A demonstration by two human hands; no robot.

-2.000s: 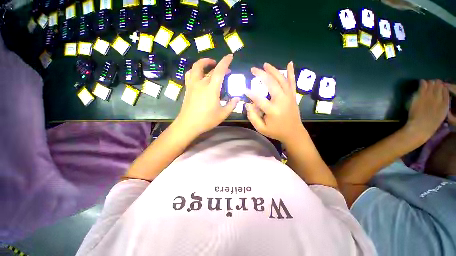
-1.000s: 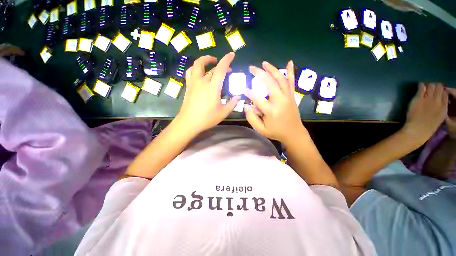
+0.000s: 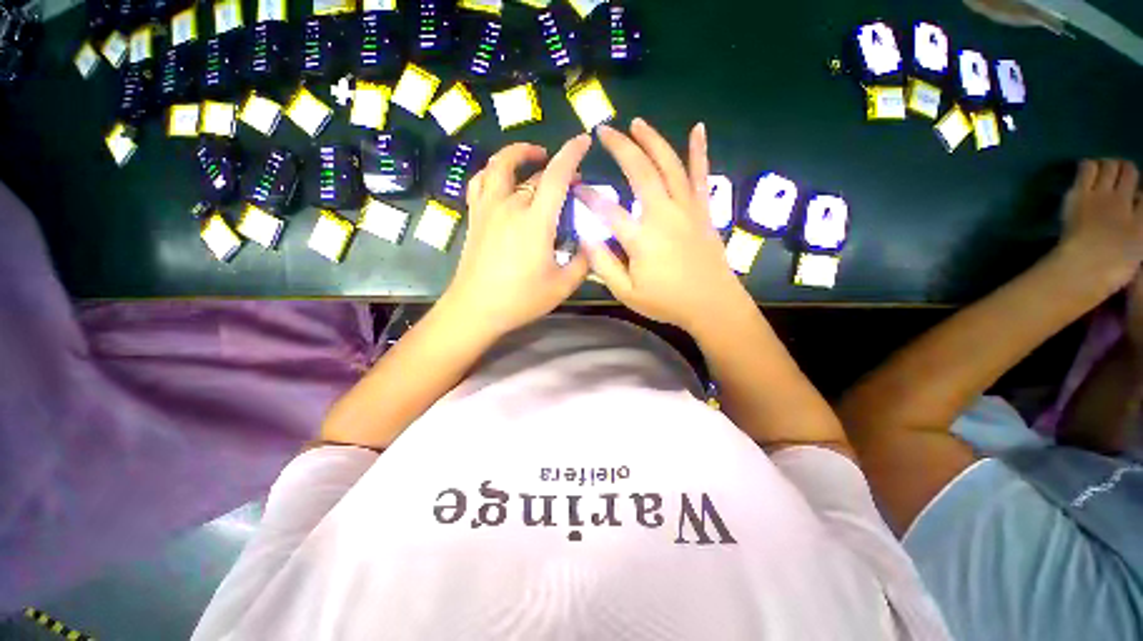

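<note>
A white-faced unit (image 3: 593, 215) lies on the dark green bench (image 3: 752, 138) between my two bare hands, its face very bright and partly covered. My left hand (image 3: 516, 238) is at its left side, index finger and thumb at its edge. My right hand (image 3: 658, 232) reaches over it from the right, thumb at its lower part and other fingers spread. Both hands seem to hold the unit, though the contact is partly hidden. More white-faced units (image 3: 771, 203) with batteries (image 3: 817, 269) on their near sides lie right of my right hand.
Dark housings (image 3: 332, 175) with white batteries (image 3: 330, 235) lie in rows on the left and far left. Another group of white-faced units (image 3: 930, 48) lies at the far right. A person's arm (image 3: 1003, 338) rests at the right, and pink clothing (image 3: 226, 388) shows at the left.
My right hand has moved left, closer to my left hand, uncovering more of the units on its right. The arm at the right has moved farther up; the pink-clothed person at the left has shifted.
</note>
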